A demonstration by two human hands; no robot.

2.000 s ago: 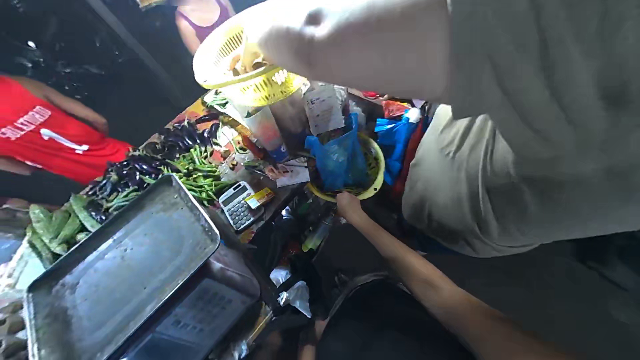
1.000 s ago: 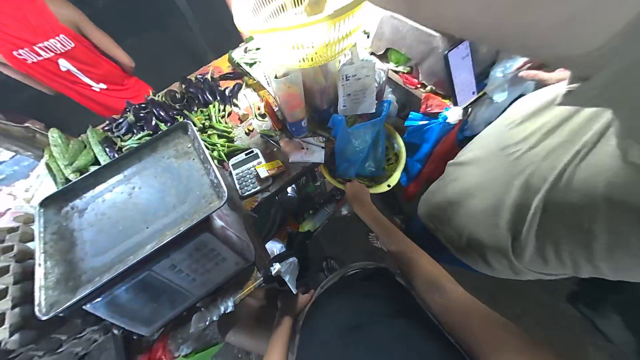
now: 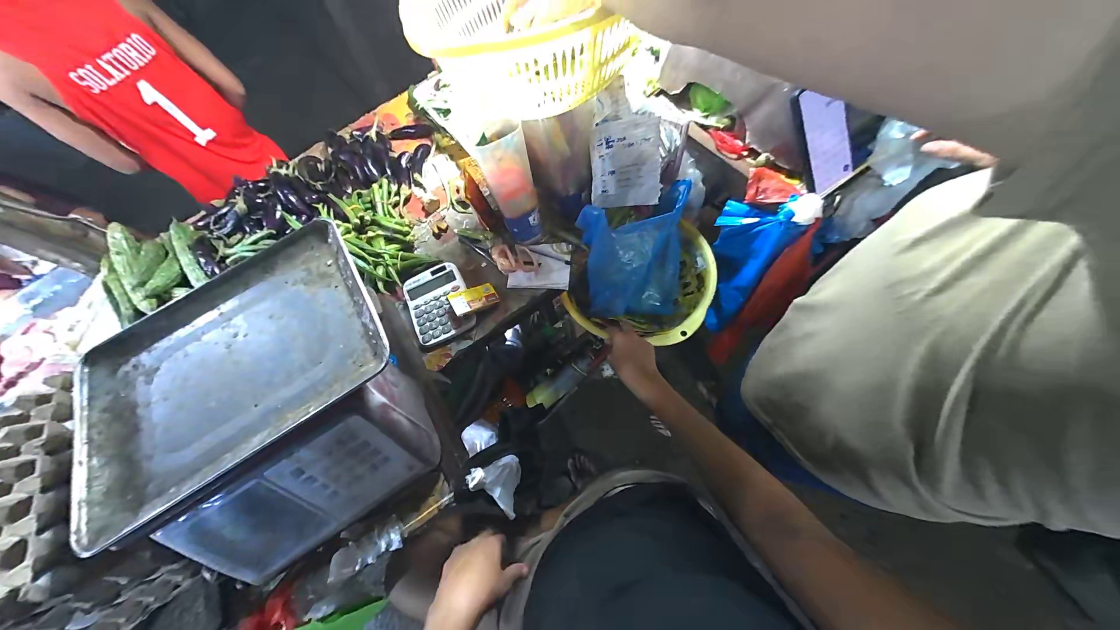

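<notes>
My right hand (image 3: pixel 632 357) grips the near rim of a yellow plastic basket (image 3: pixel 672 336), its arm stretched out from the lower right. In the basket lie a blue plastic bag (image 3: pixel 637 267) and some green produce, partly hidden under the bag. My left hand (image 3: pixel 477 573) rests by my thigh at the bottom of the view, its fingers loosely curled; whether it holds anything is not clear. A calculator (image 3: pixel 433 306) with a small yellow packet (image 3: pixel 473 299) on it lies left of the basket, near white paper (image 3: pixel 544 269).
A weighing scale with a metal tray (image 3: pixel 232 367) stands at the left, beside egg trays (image 3: pixel 26 472). Behind it are bitter gourds (image 3: pixel 150 262), eggplants (image 3: pixel 297 188) and green chillies (image 3: pixel 372 227). A person in beige (image 3: pixel 927 350) stands close at the right; another wears a red jersey (image 3: pixel 166 96). A yellow crate (image 3: pixel 534 66) hangs above.
The person in red at the upper left shows more fully than two seconds ago. My left hand has come into fuller view at the bottom. My right hand has stayed on the basket rim.
</notes>
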